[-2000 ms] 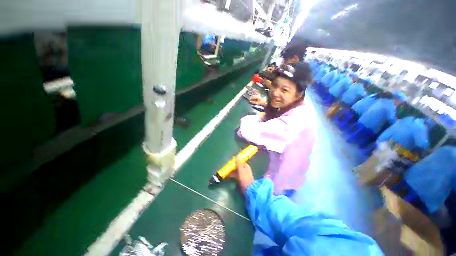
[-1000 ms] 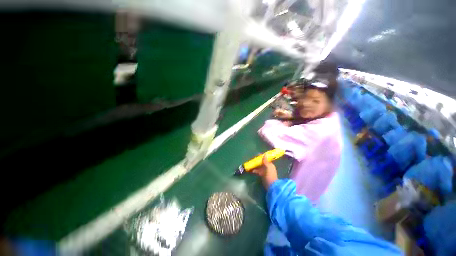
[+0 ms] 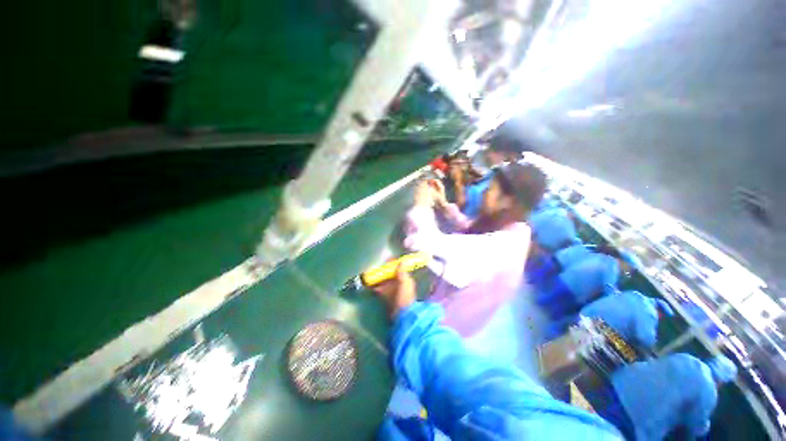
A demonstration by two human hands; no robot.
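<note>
My right hand (image 3: 401,288), in a blue sleeve, is shut on a yellow electric screwdriver (image 3: 392,270). The screwdriver lies nearly level above or on the green bench, its dark tip pointing left. A round tray of silvery, speckled screws (image 3: 322,360) sits on the bench, left of and nearer than the hand. A loose pile of bright, thin metal pieces (image 3: 193,389) lies left of the tray. My left hand is not in view; a blurred bit of blue shows at the lower left edge.
A white edge strip (image 3: 142,336) divides the bench from the green conveyor (image 3: 112,280). A pale post (image 3: 336,151) rises from it beyond the tray. A person in pink (image 3: 474,258) sits close beyond my right hand. Workers in blue (image 3: 664,392) sit at the right.
The view has swung and tilted. The person in pink has turned from facing me toward the line, with hands raised near the bench. My right hand still holds the screwdriver.
</note>
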